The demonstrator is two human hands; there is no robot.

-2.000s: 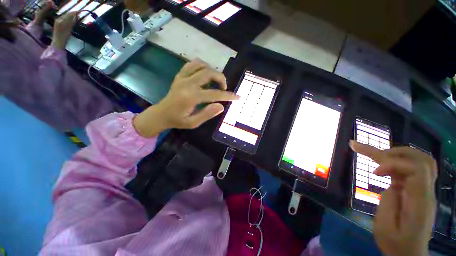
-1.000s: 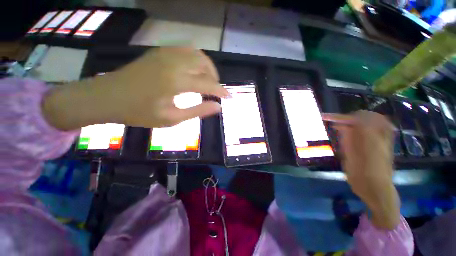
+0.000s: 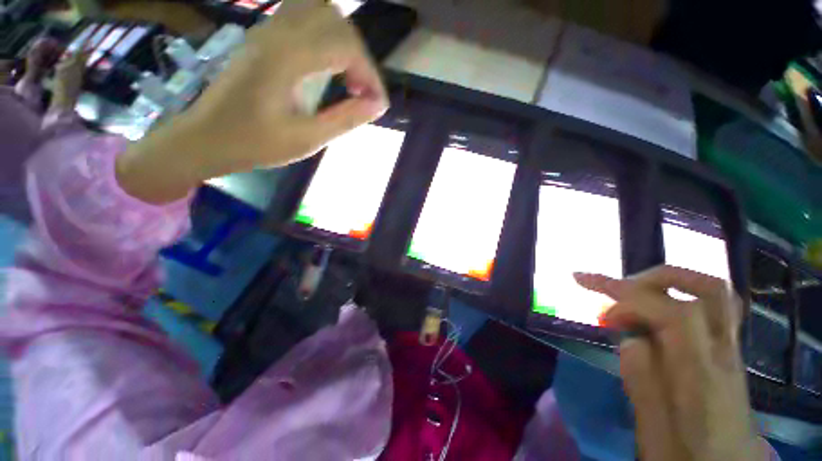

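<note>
Several phones with white screens lie in a black foam tray (image 3: 523, 135). The first (image 3: 347, 185), second (image 3: 464, 212) and third (image 3: 577, 243) show green and orange or red corner blocks. The fourth phone (image 3: 694, 248) is partly behind my right hand. A silver USB stick (image 3: 311, 275) sticks out of the first phone's bottom edge, another (image 3: 432, 326) out of the second's. My left hand (image 3: 257, 103) is above the first phone's upper end, thumb and index tips close together; blur hides whether anything is between them. My right hand (image 3: 680, 338) is empty, index finger over the third screen's lower part.
Pale boards (image 3: 622, 108) lie behind the tray. Dark-screened phones (image 3: 771, 315) are at the right. A white power strip (image 3: 194, 76) is behind my left hand. Another person's hand (image 3: 68, 81) is near phones at the far left. A thin white cord (image 3: 455, 396) hangs down my front.
The view has swung back left. The third phone's screen now shows green and red corner blocks. My right index finger has moved from the fourth phone to the third; my left hand is over the first.
</note>
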